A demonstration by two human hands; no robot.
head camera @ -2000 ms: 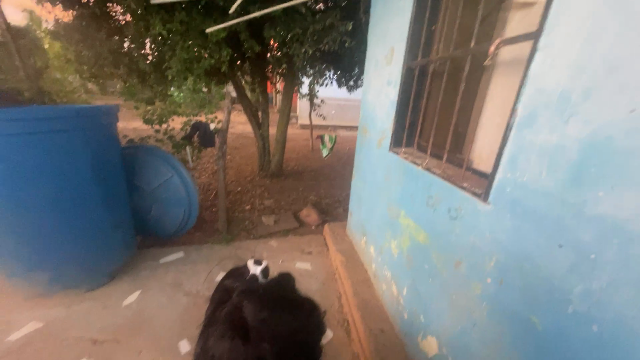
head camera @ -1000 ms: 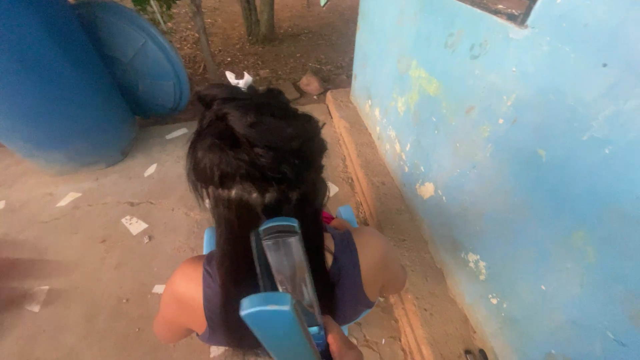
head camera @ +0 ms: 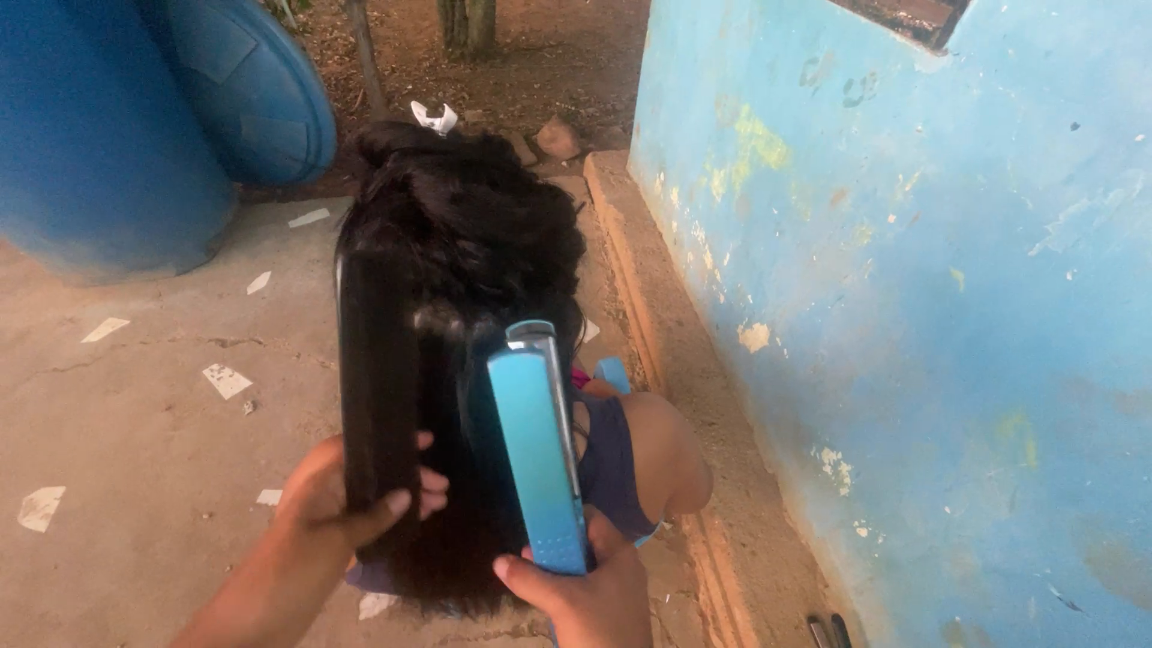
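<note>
A seated person with long dark hair (head camera: 468, 225) has their back to me, the upper hair gathered and held by a white hair clip (head camera: 435, 118). My left hand (head camera: 346, 504) holds a flat section of the hair on the left side, thumb across its lower part. In my right hand (head camera: 589, 580) is a blue hair straightener (head camera: 538, 450), gripped near its lower end, its plates upright beside the right part of the hair. The person's bare shoulder (head camera: 666, 450) and dark top show at the right.
A light blue wall (head camera: 900, 270) with peeling paint rises on the right, a raised concrete ledge (head camera: 657, 342) along its foot. At the upper left stands a big blue tank (head camera: 99, 135) with a round blue lid (head camera: 252, 90) against it. A rock (head camera: 558, 139) lies beyond the person.
My left hand has come into view and taken hold of a hair section. The straightener, low over the middle of the hair one second ago, is now farther right. The view has tilted down since the earliest frame.
</note>
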